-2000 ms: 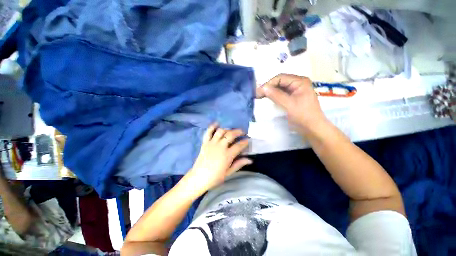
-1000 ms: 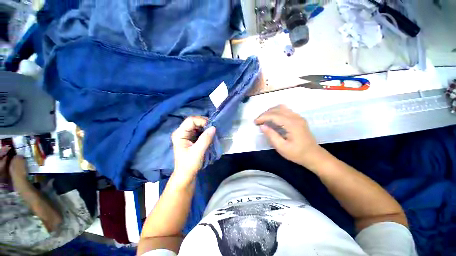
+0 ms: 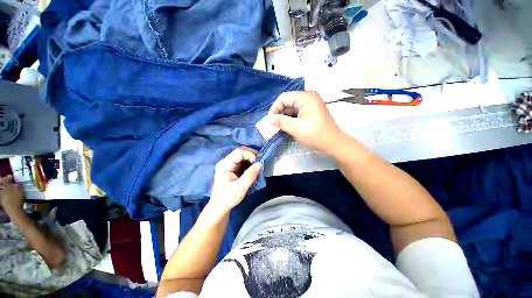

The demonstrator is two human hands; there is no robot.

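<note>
The blue denim garment (image 3: 169, 116) lies heaped on the white table, from the upper left to the middle, with its paler side showing near my hands. My left hand (image 3: 238, 174) pinches the garment's seamed edge between thumb and fingers. My right hand (image 3: 298, 119) is just up and to the right along the same edge, its thumb and fingers on the edge beside the small white label (image 3: 267, 128). The label stands out from the edge. Its attached side is partly hidden by my right fingers.
Snips (image 3: 382, 96) with red and blue handles lie right of my right hand. The presser foot area (image 3: 303, 32) and grey knurled cylinder (image 3: 338, 42) are above. White pieces (image 3: 415, 38) and a black item (image 3: 458, 22) lie upper right. Dark denim (image 3: 490, 215) hangs below the table. Another person's arm (image 3: 35, 230) shows at left.
My right hand has come in from the right side onto the edge beside the label. Earlier, my left hand went from lying flat on the cloth to pinching the edge, and the label came into view.
</note>
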